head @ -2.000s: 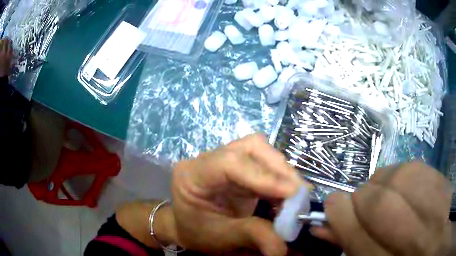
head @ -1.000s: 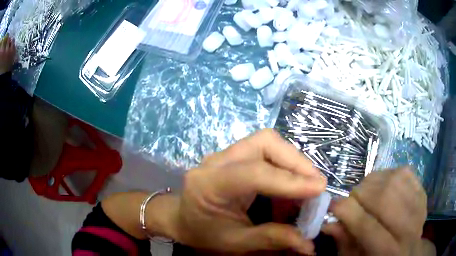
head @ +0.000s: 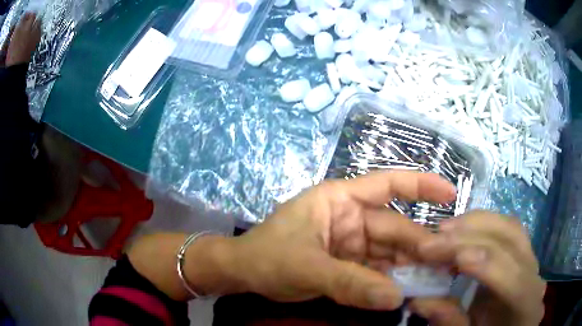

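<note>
A white oval cap [head: 421, 281] lies between my two hands at the bottom right. My left hand [head: 325, 245] has its thumb at the cap's left end; its index finger is stretched away over the parts box. My right hand [head: 501, 261] closes around the cap's right end with fingers and thumb. A thin pale piece shows below the cap, too blurred to name. The shaft's joint with the cap is hidden. The clear parts box [head: 478, 167] full of silver shafts sits just beyond my hands, partly covered by them.
Loose white caps [head: 319, 97] and a heap of white sleeves [head: 504, 95] lie beyond the box. Crinkled plastic sheet [head: 223, 146], a labelled clear box [head: 143, 63] and a printed box [head: 214, 28] are left. Another person's hand [head: 24, 39] is far left, above a red stool [head: 105, 213].
The cap has turned from upright to roughly level. My left index finger has lifted off it and stretched out. My right fingers have moved onto the cap's end. The other person's hand has moved up.
</note>
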